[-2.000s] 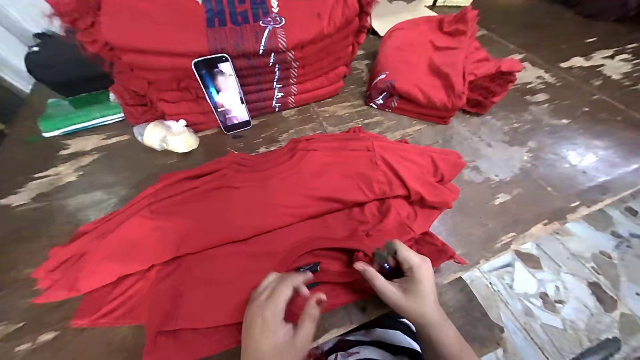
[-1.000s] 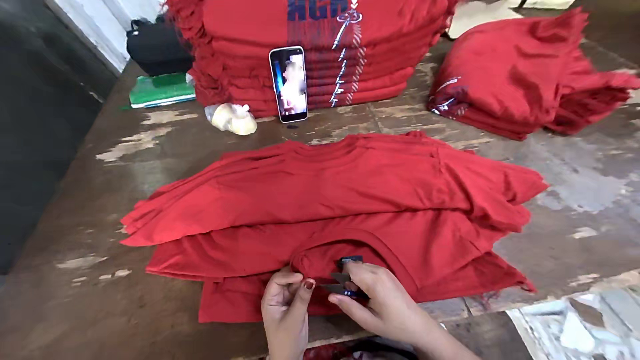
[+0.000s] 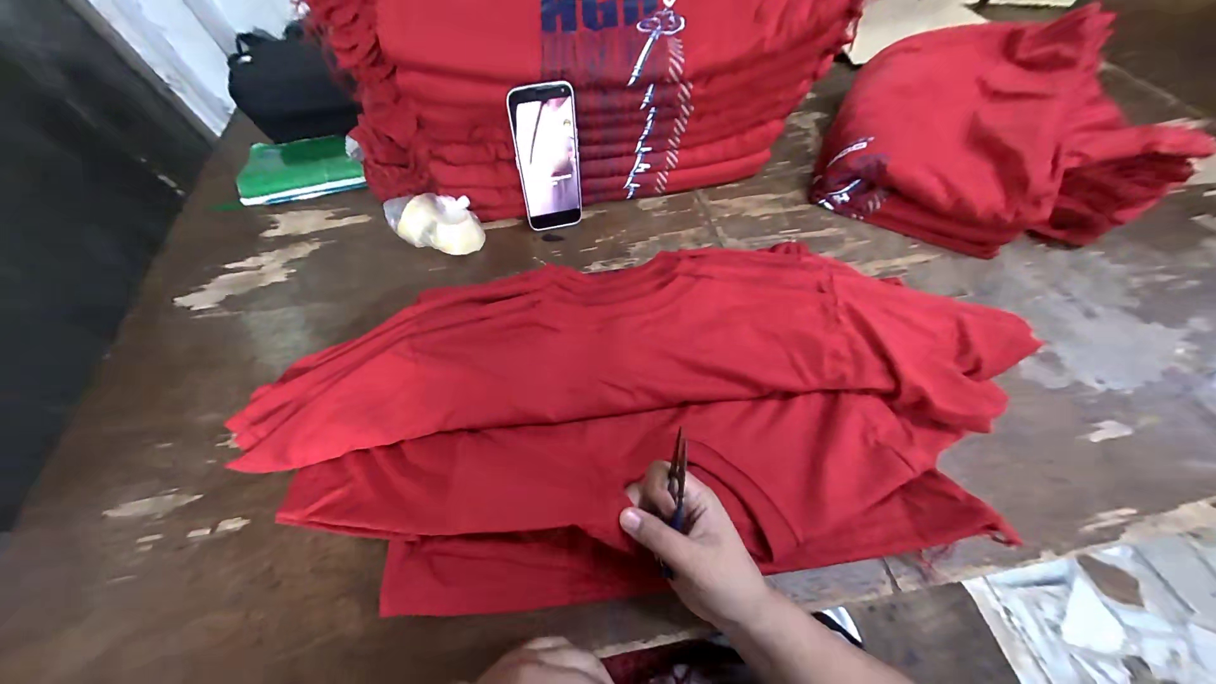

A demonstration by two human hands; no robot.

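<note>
Several red T-shirts lie overlapped on the worn wooden table, one with its round neckline near the front. My right hand is at the left side of that neckline, closed around small dark thread snips whose pointed blades face up and away from me. Its thumb and index finger also touch the red cloth; whether they pinch it is not clear. At the bottom edge of the view, below the shirts, my left hand shows only in part, with its fingers hidden.
A tall pile of folded red shirts stands at the back, a smartphone leaning on it. Beside them are a wrapped pale item, a green packet and a black bag. More folded red shirts lie at the back right.
My left hand has left the neckline and moved down to the bottom edge of the view. My right hand stays near the neckline with the snips, their blades now pointing away from me.
</note>
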